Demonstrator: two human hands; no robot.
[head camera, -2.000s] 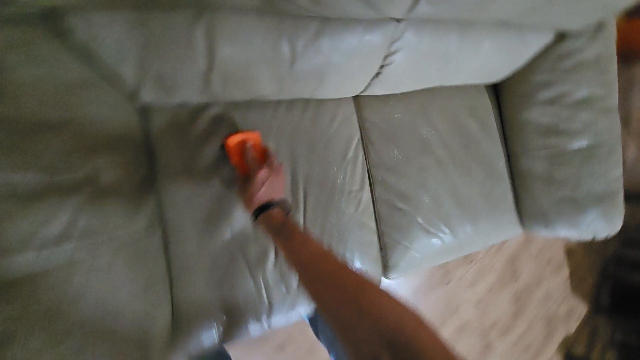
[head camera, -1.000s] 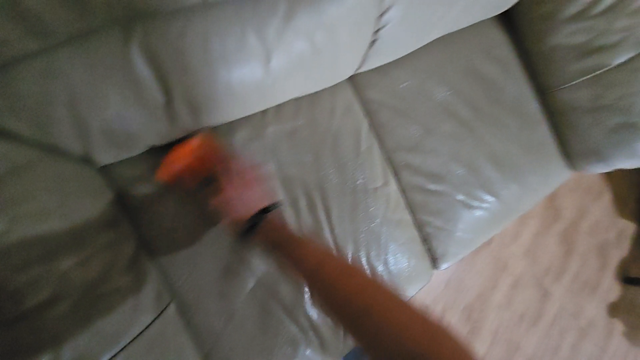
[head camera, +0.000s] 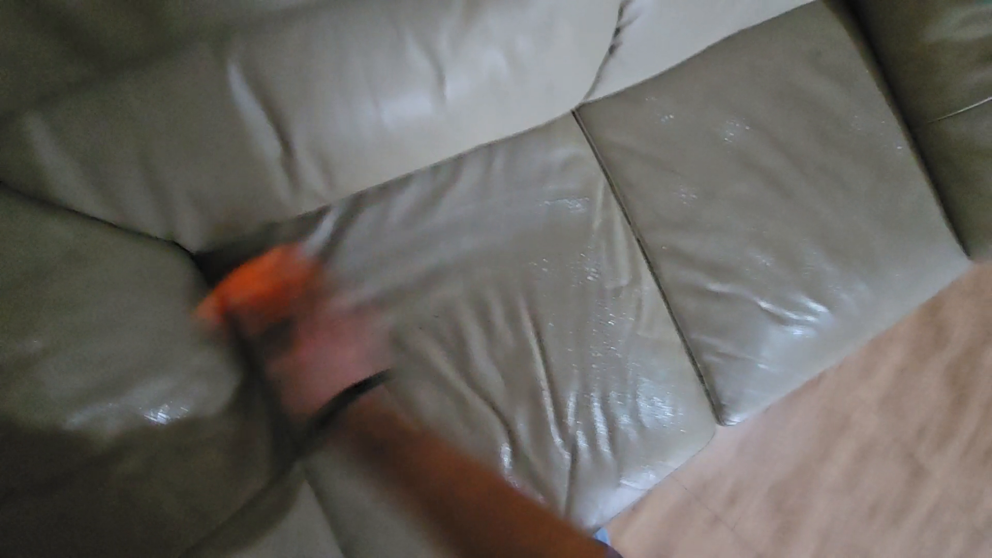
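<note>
My right hand, blurred by motion and with a dark band at the wrist, is closed around an orange object, perhaps a sponge or cloth. It is at the back left corner of a greyish leather seat cushion, where that cushion meets the backrest and the neighbouring section on the left. Wet-looking, shiny spots and wrinkles mark the cushion. My left hand is out of view.
A second seat cushion lies to the right past a dark seam, with the sofa's armrest beyond it. Another leather section is on the left. Light wood-look floor shows at the lower right.
The view has moved closer to the sofa and turned. My right hand, still holding the orange object, has moved toward the cushion's back left corner.
</note>
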